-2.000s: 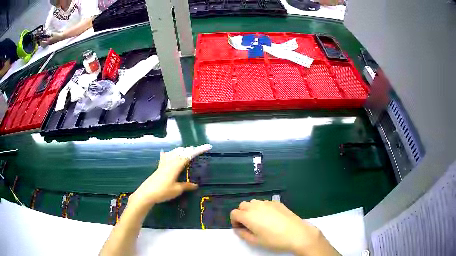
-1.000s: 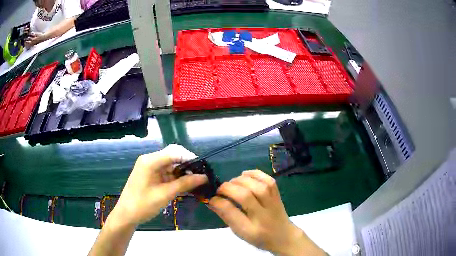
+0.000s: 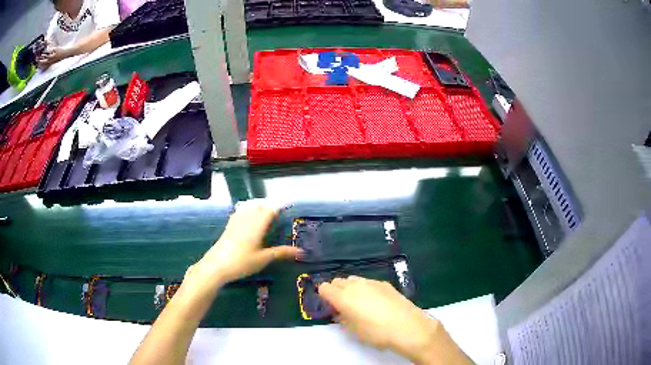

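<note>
Two thin black phone middle frames lie in front of me on the green belt. The upper frame (image 3: 345, 219) has an orange strip at its left end and a silver patch at its right end. My left hand (image 3: 243, 246) is at its left end, thumb and index finger spread, thumb tip at the frame's corner. The lower frame (image 3: 310, 298) lies slightly askew. My right hand (image 3: 378, 314) covers its near middle, fingers curled at it; the fingertips' underside is hidden. No tool is visible in either hand.
More frames (image 3: 100, 296) lie in a row at the left along the white mat (image 3: 235, 347). Beyond the green belt (image 3: 143, 239) are a red tray (image 3: 371, 151), a grey post (image 3: 214, 85) and a black tray (image 3: 171, 153) with a crumpled bag. Printed sheets (image 3: 585, 306) are at right.
A frame held up and tilted between both hands one second ago is now down on the belt. My hands have moved apart, the left one opening, and two frames lie one beyond the other.
</note>
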